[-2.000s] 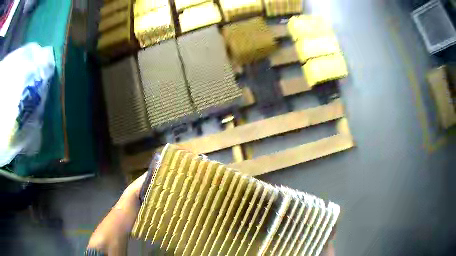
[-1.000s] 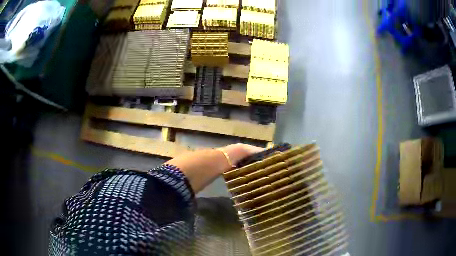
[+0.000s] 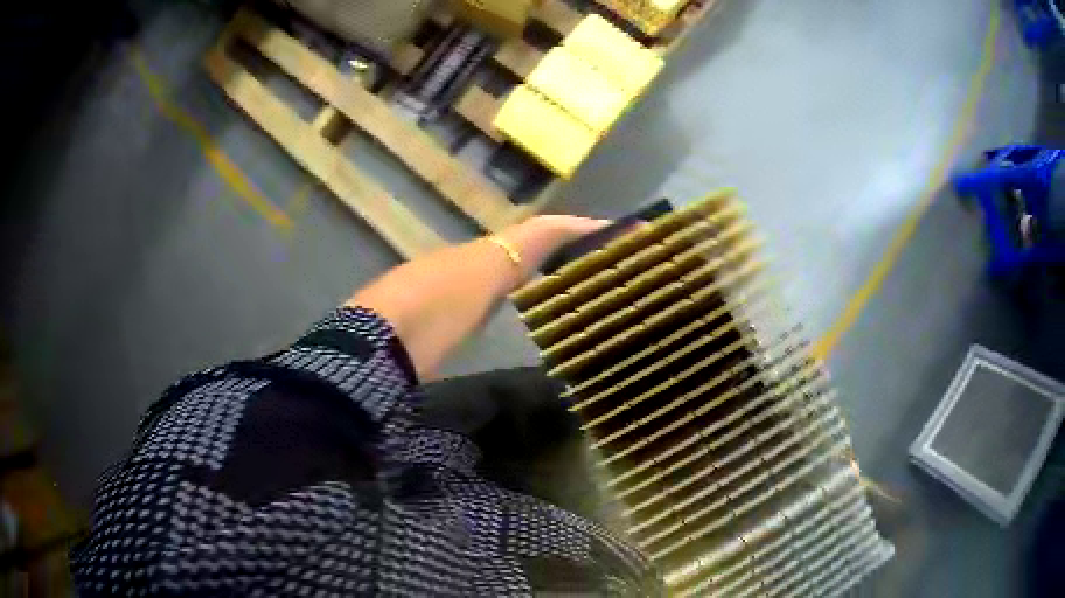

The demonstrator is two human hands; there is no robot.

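Note:
A rack load of upright, evenly spaced yellowish boards (image 3: 689, 397) is held in front of me at the lower right, above the floor. A black rack end shows at its upper left edge. My left hand (image 3: 561, 240) grips that end, with the fingers partly hidden behind it; a thin yellow band is on the wrist and the sleeve is dark and patterned. My right hand is not in view. The far end of the boards is pale and blurred.
A wooden pallet (image 3: 350, 187) lies on the grey floor at the upper left, bearing yellow board stacks (image 3: 578, 94) and a black rack (image 3: 444, 72). A blue stool (image 3: 1010, 199) and a pale-framed grey panel (image 3: 993, 432) are at the right. Yellow lines cross the floor.
The view has turned right, away from the pallet, which now sits at the upper left. The held rack load stays with my left hand. The blue stool shows more fully.

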